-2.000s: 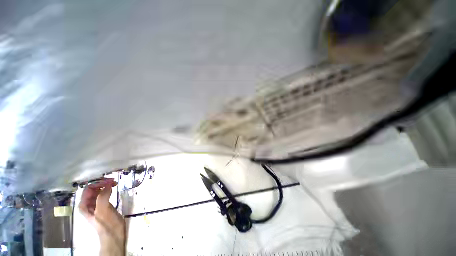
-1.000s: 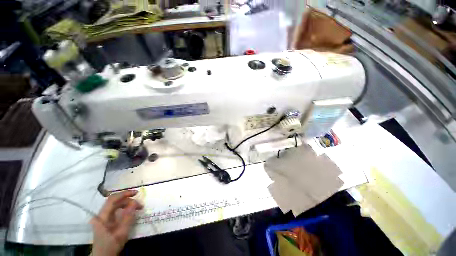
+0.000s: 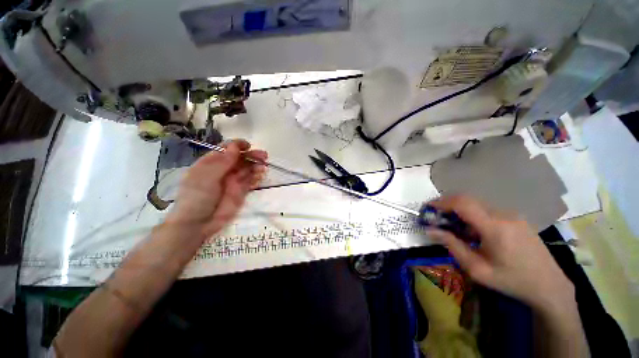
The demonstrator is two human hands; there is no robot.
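Observation:
A long thin screwdriver (image 3: 319, 180) lies slantwise over the machine table, its tip at the needle area (image 3: 210, 119) of the sewing machine (image 3: 392, 38). My right hand (image 3: 490, 245) is closed round its dark handle at the right. My left hand (image 3: 221, 182) is at the shank near the tip, just in front of the presser foot, thumb and fingers around the shank. The exact contact of the fingertips is blurred. Black thread snips (image 3: 339, 173) lie under the arm, behind the shank, on a black cord.
A grey scrap (image 3: 504, 178) lies right of the machine. A crumpled white piece (image 3: 324, 109) is under the arm. A measuring tape (image 3: 280, 241) runs along the table's front edge. A blue bin (image 3: 408, 308) with yellow and red contents stands below the edge.
My left hand has moved up to the needle area. My right hand has come into view with the screwdriver. The view has moved closer to the machine.

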